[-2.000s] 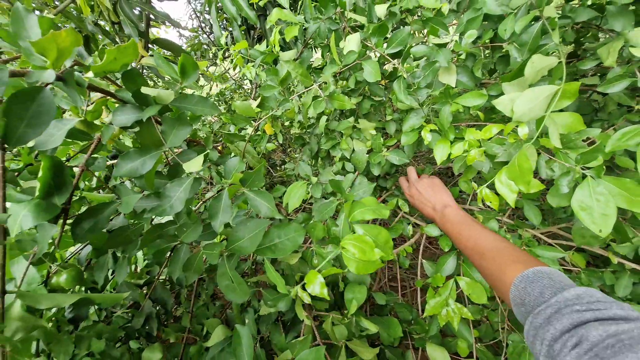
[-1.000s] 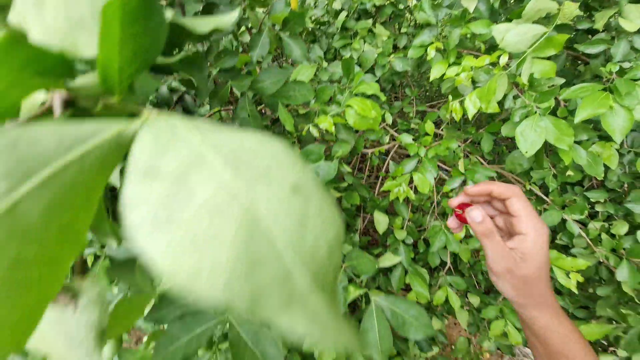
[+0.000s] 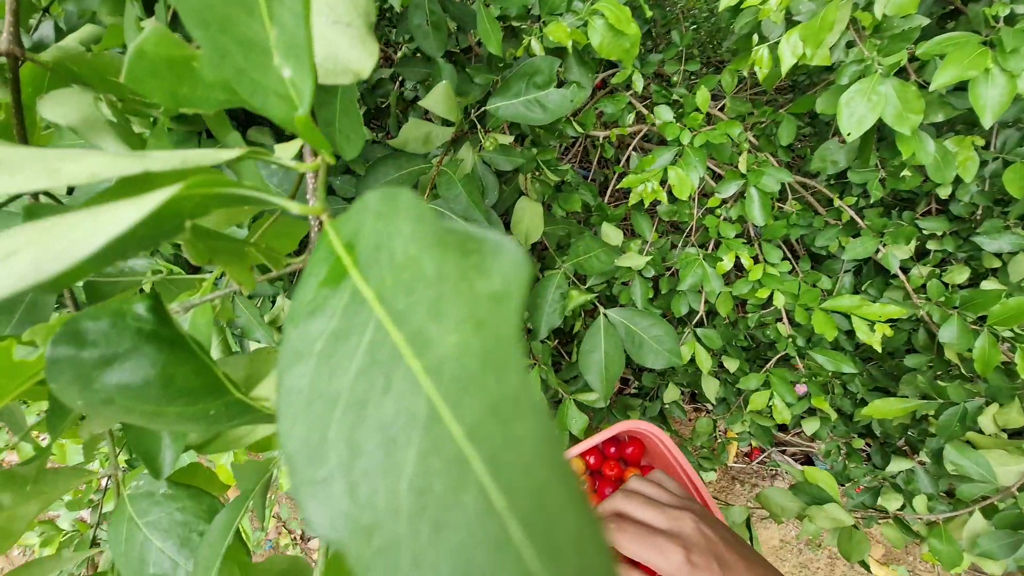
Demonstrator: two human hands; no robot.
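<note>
At the bottom centre, a pink plastic container (image 3: 680, 464) holds many small red fruits (image 3: 612, 468), a few of them orange. My right hand (image 3: 672, 528) reaches into it from the lower right, its fingertips down among the fruits and hidden, so whether it still grips a fruit does not show. A large green leaf (image 3: 432, 384) close to the camera covers the container's left side. My left hand is not in view.
Leafy branches (image 3: 184, 296) hang near the camera at left. A dense green bush (image 3: 760, 200) with thin brown twigs fills the back and right. Bare soil (image 3: 792, 528) shows below it, with a red fruit (image 3: 754, 454) low near the ground.
My right hand, which held a red fruit up before the bush a second ago, has come down into the pink container, now in view. The view has tilted down.
</note>
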